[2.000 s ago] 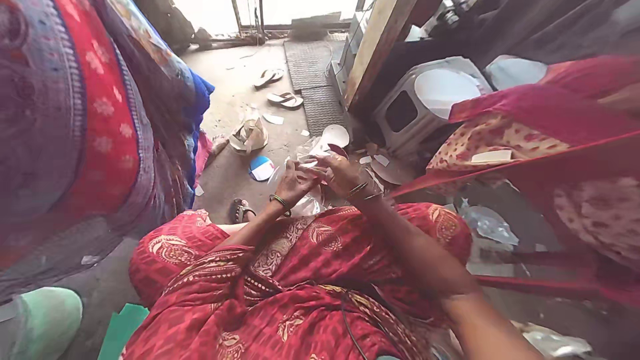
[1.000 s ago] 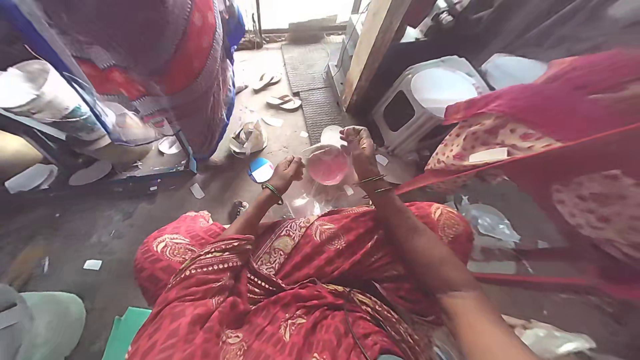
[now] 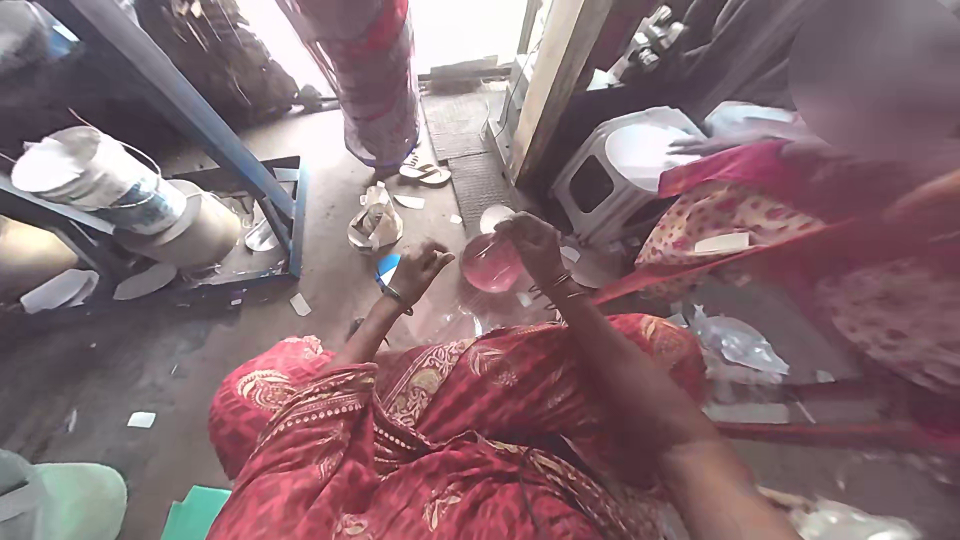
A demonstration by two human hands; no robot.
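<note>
My right hand, with bangles at the wrist, is closed on the upper edge of a clear, pinkish round plastic piece, through which the floor shows faintly. A small white disc is right beside its fingertips; whether the fingers touch it is unclear. My left hand hovers to the left of the plastic piece, fingers curled, with a gap between them. I cannot tell whether anything thin is pinched in it. Below the left hand lies a blue and white round piece. Clear plastic lies in front of my lap.
A crumpled paper bundle and sandals lie ahead. On the left, a bucket stands by a blue metal frame. A person in patterned cloth sits at right near a white plastic stool; another person's garment shows ahead.
My hands were together two seconds ago and are now apart, the pinkish piece at my right hand. The person in the red and grey garment has moved from the left toward the doorway.
</note>
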